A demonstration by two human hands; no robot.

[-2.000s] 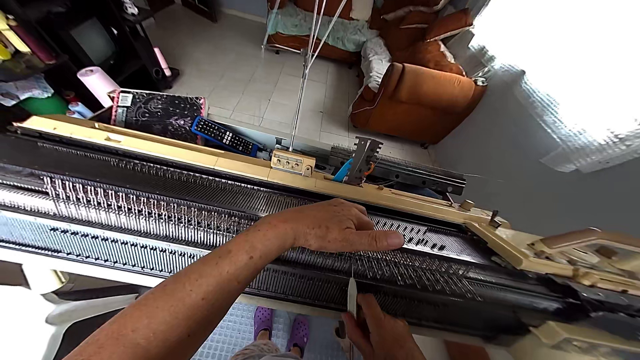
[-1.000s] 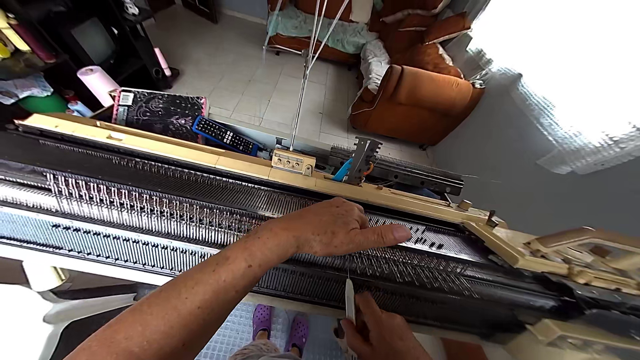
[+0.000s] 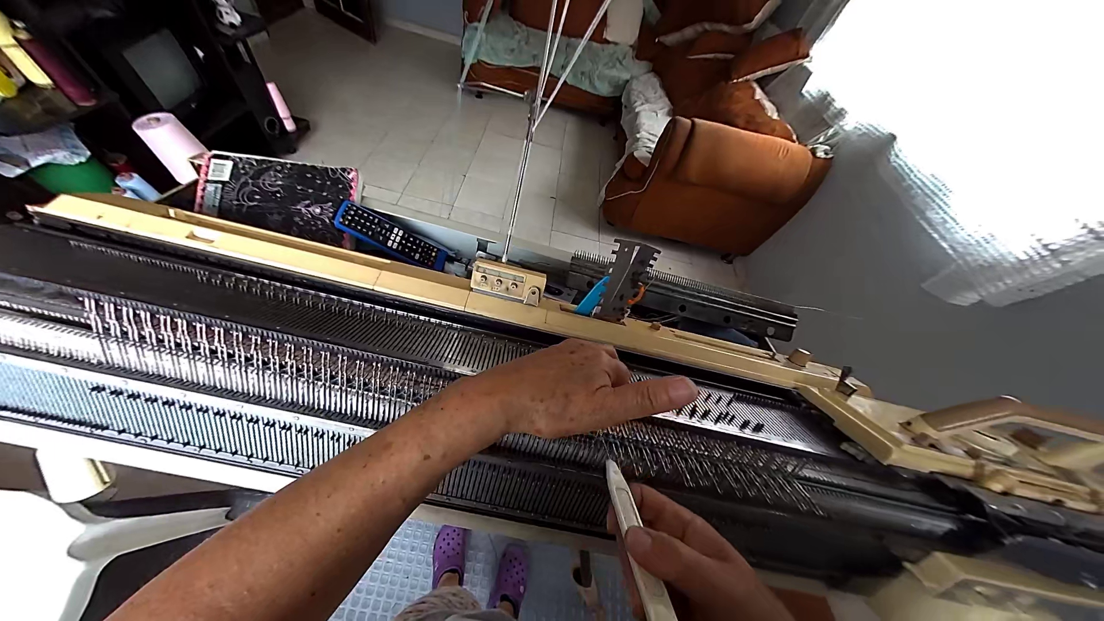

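A double-bed knitting machine with a cream rail [image 3: 414, 289] runs across the view. Thin strands hang from its latch needles [image 3: 259, 358] on the left, and more needles [image 3: 742, 474] slant out at the right. My left hand [image 3: 578, 388] lies over the rear needle bed, thumb pointing right beside the black needle butts [image 3: 720, 412]; its fingertips are hidden. In my right hand [image 3: 690, 552] is a white-handled tool [image 3: 636, 535], probably a transfer or latch tool, held upright with its tip at the needles between the beds. Its fine end is too small to make out.
The cream carriage [image 3: 992, 440] sits at the right end. Behind the rail are a remote control [image 3: 390, 235], a patterned black book [image 3: 276, 200], a tension mast [image 3: 520, 190] and a dark metal bracket [image 3: 628, 280]. A white chair [image 3: 147, 539] stands at the lower left.
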